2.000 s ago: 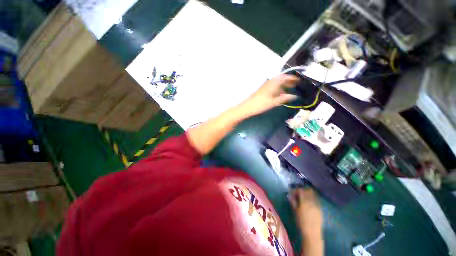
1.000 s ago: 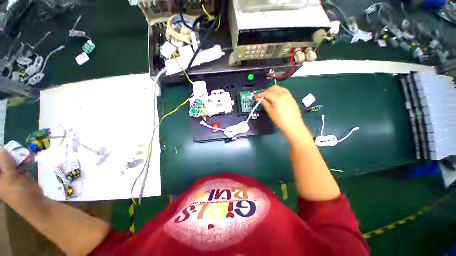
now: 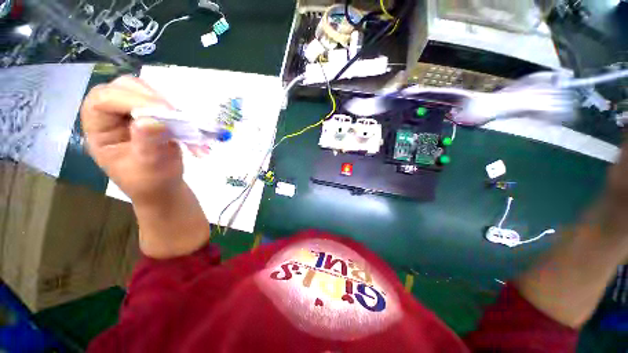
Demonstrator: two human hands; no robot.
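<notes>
My left hand (image 3: 138, 138) is raised over the white paper sheet (image 3: 200, 176) and grips a white piece (image 3: 165, 128) with a blue part at its tip. My right forearm (image 3: 582, 251) is blurred at the right edge; its hand is cut off. A blurred white cabled bundle (image 3: 516, 100) streaks above the bench at upper right, its cable running to the right edge; what holds it is hidden. The black fixture (image 3: 392, 183) bears a white socket block (image 3: 351, 134), a green test board (image 3: 419, 147) and a red light (image 3: 346, 168).
Beige instrument (image 3: 482, 41) and white power strip (image 3: 351, 69) stand behind the fixture. A yellow wire (image 3: 303, 131) loops left. A small circuit board with a white piece (image 3: 285, 188) lies left of the fixture. A spare cabled unit (image 3: 503, 236) and white square (image 3: 495, 169) lie right. A carton (image 3: 76, 234) stands lower left.
The view has shifted left. The white cabled unit has left the fixture's front, and a blurred bundle is now at upper right. My right hand has moved out past the right edge; my left hand is over the paper.
</notes>
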